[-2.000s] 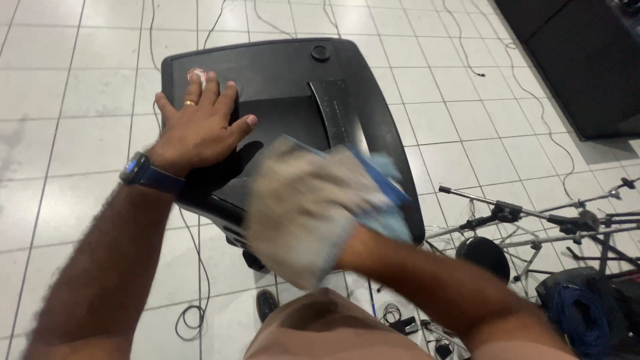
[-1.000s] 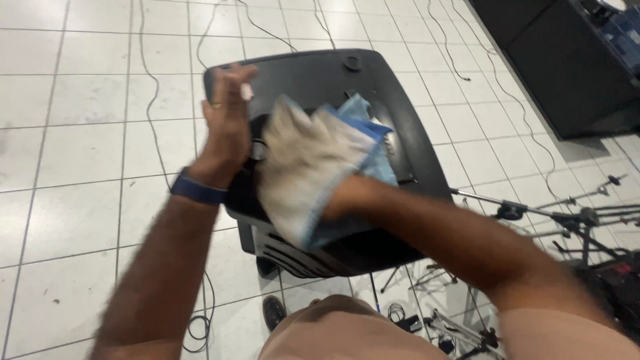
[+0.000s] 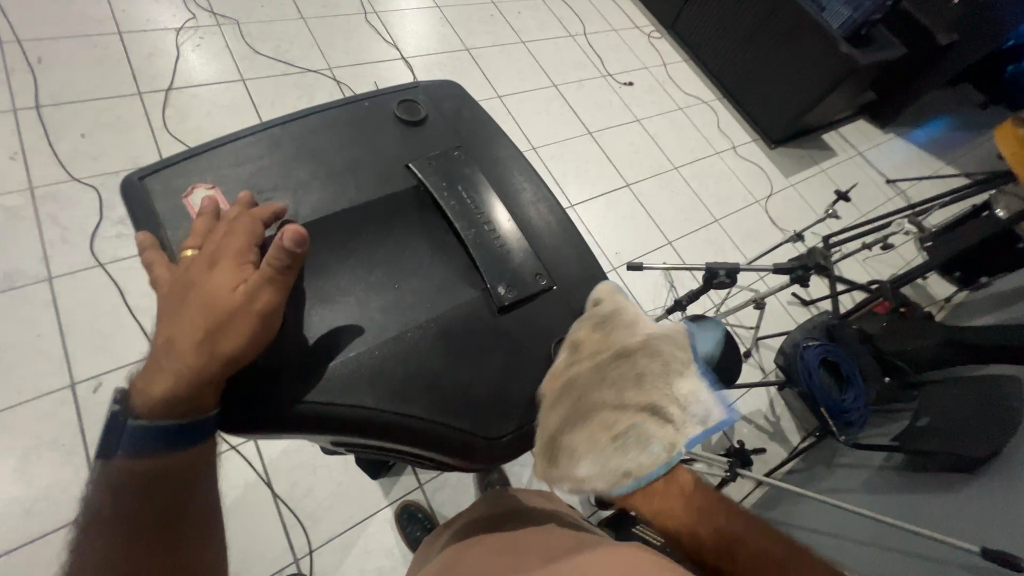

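A black plastic speaker cabinet (image 3: 384,288) stands before me, with a curved carrying handle (image 3: 488,228) and a round socket on its upper face. My left hand (image 3: 224,280) rests spread on its left part, fingertips beside a small pink-and-white sticker (image 3: 204,198). Over my right hand (image 3: 632,400) lies a beige cloth (image 3: 624,392) with blue edging, soiled with grey marks. The cloth hides the fingers and is at the cabinet's lower right edge; whether it touches there I cannot tell.
Microphone stands (image 3: 744,272) lie to the right, near a coiled blue cable (image 3: 834,384) on a black object. A large black case or cabinet (image 3: 784,64) stands at the upper right. Thin cables (image 3: 76,176) run over the tiled floor.
My right hand has moved with the cloth from over the handle area to the cabinet's lower right edge, baring the handle. My left hand, tilted up one second ago, now lies flat.
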